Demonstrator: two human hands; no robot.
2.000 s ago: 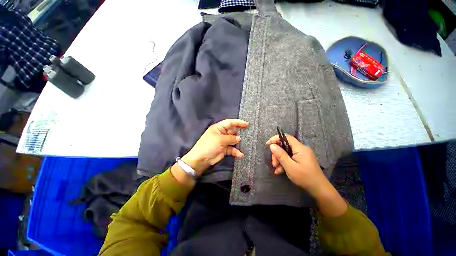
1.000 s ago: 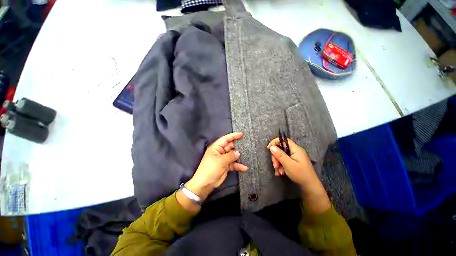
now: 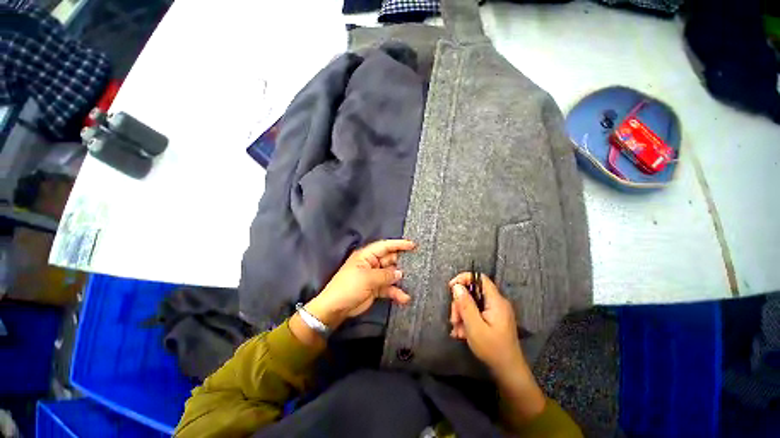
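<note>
A grey tweed-like jacket (image 3: 487, 145) lies opened out on the table. Its stitched front placket (image 3: 421, 214) runs towards me, with the dark lining (image 3: 355, 188) on its left. A dark button (image 3: 404, 353) sits near the placket's bottom end. My left hand (image 3: 363, 281) rests at the placket's left edge, fingers apart. My right hand (image 3: 483, 312) is over the tweed right of the placket, thumb and index finger together, with black thread snips (image 3: 476, 281) in it, blades pointing away from me. No needle or thread can be made out at the fingertips.
A blue tray (image 3: 590, 128) with a red packet (image 3: 641, 145) and small dark buttons stands right of the jacket. Two dark grey cylinders (image 3: 128, 144) stand at left. A dark flat object (image 3: 263, 145) lies partly under the lining. Blue crates (image 3: 120, 342) are below the white table (image 3: 205, 94).
The camera view has swung, so the table and jacket sit differently in it. The snips' blades point more straight away from me. Both hands stay near the same part of the placket.
</note>
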